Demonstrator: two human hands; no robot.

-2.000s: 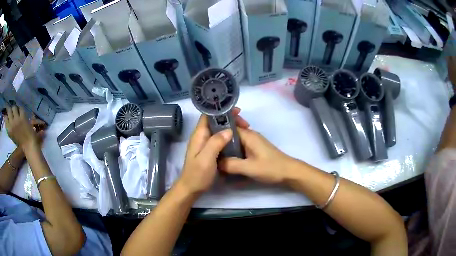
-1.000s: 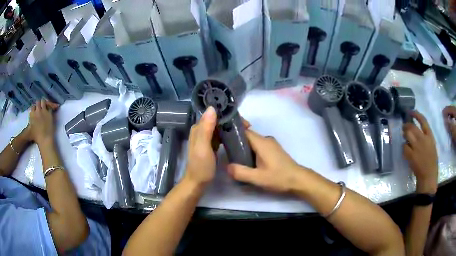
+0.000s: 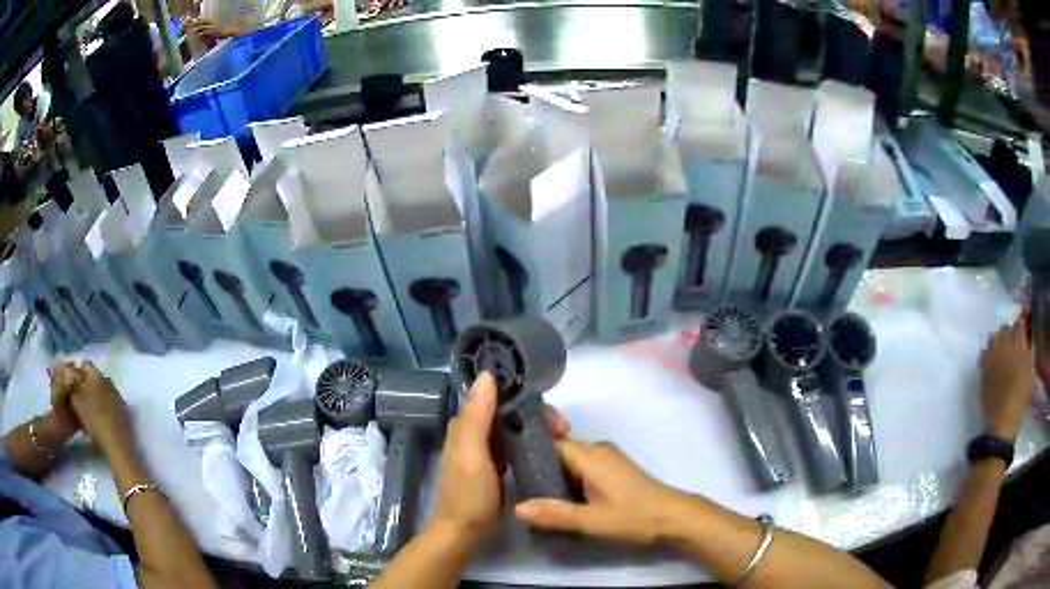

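Observation:
A dark grey handheld blower (image 3: 532, 431) is held in front of me, its round open end facing up and left. My left hand (image 3: 470, 454) is at the head, with its thumb at the open round end (image 3: 493, 366). My right hand (image 3: 605, 492) is closed around the lower handle. Three grey blowers (image 3: 754, 420) lie on the white bench to the right. Several more grey units (image 3: 397, 460) lie to the left, some with crumpled white wrapping (image 3: 349, 489).
A row of open blue-grey cartons (image 3: 637, 247) stands behind the units. A blue plastic bin (image 3: 259, 81) is at the back left. Another person's hands (image 3: 86, 397) rest at the left, and a person's hand (image 3: 1009, 374) is at the right.
The camera view has tilted up, showing the blue bin and carton tops. The fourth grey unit at the right is gone from the group. My hands keep hold of the blower.

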